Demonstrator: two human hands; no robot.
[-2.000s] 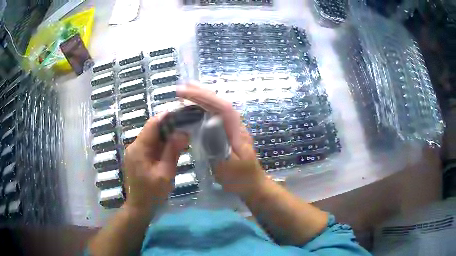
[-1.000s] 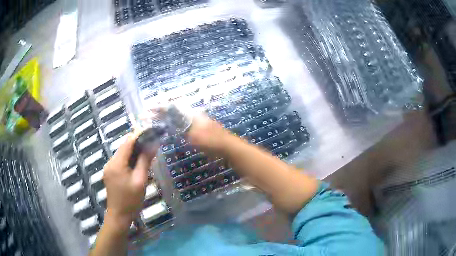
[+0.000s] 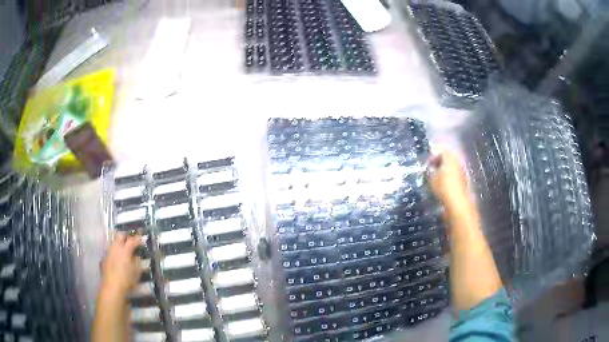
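Observation:
The housing tray (image 3: 190,220) holds three columns of black housings with white faces. My left hand (image 3: 121,262) is at its left column, fingertips over a pocket; blur hides whether it grips a housing. The clear small-part tray (image 3: 347,227) holds dense rows of black inserts with pale marks, partly washed out by glare. My right hand (image 3: 446,179) is at its upper right edge, fingers bent; whether it holds an insert cannot be seen. A loose black part (image 3: 264,249) lies between the two trays.
A yellow packet (image 3: 67,120) with a dark card (image 3: 89,148) lies at the back left. Another black-part tray (image 3: 307,37) and a white strip (image 3: 367,13) are at the back. Clear stacked trays (image 3: 547,174) stand at the right, layered trays (image 3: 47,227) at the left.
My hands were together over the trays around a dark part. They have separated, left to the housing tray's left side, right to the small-part tray's right edge. The view has shifted.

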